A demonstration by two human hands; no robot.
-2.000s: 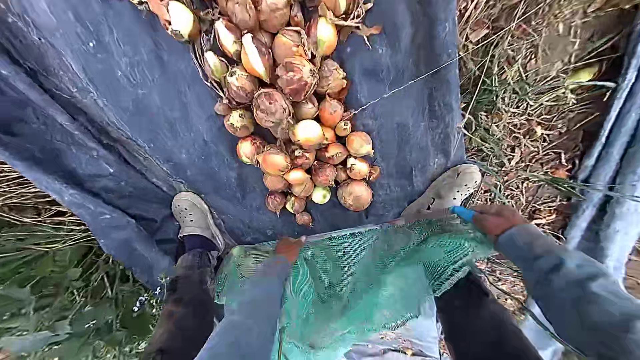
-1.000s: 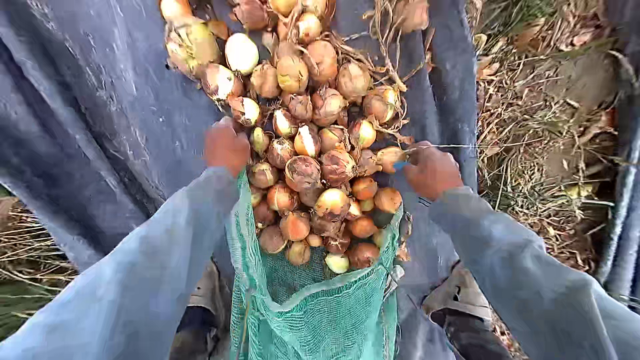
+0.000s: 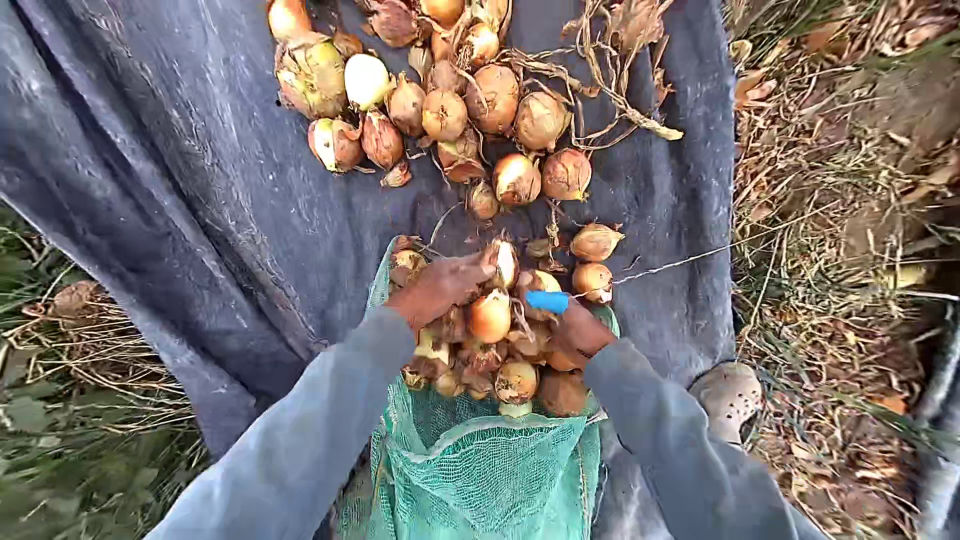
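A pile of onions (image 3: 489, 318) lies at the mouth of a green mesh sack (image 3: 487, 465), whose near edge sags open below them. My left hand (image 3: 444, 288) rests over the left of the pile, its fingertips touching a pale, part-peeled onion (image 3: 505, 264). On the right side my right hand (image 3: 577, 330) presses against the onions, a blue band or wrap (image 3: 547, 302) on one finger. Whether either hand grips a single onion cannot be told. Two onions (image 3: 594, 262) lie just beyond my right hand. More onions (image 3: 444, 115) are spread farther up the sheet.
Dark sheeting (image 3: 247, 150) covers the ground, with folds at the left. Dried stems (image 3: 622, 105) lie among the farther onions. A thin string (image 3: 682, 262) runs off to the right. A clog (image 3: 727, 397) stands on the sheet's right edge, beside dry grass and leaves (image 3: 817, 300).
Both hands have drawn nearer and closer together, with a batch of onions now separated from the rest. Two seconds ago the hands held the sack's edge, below the onions.
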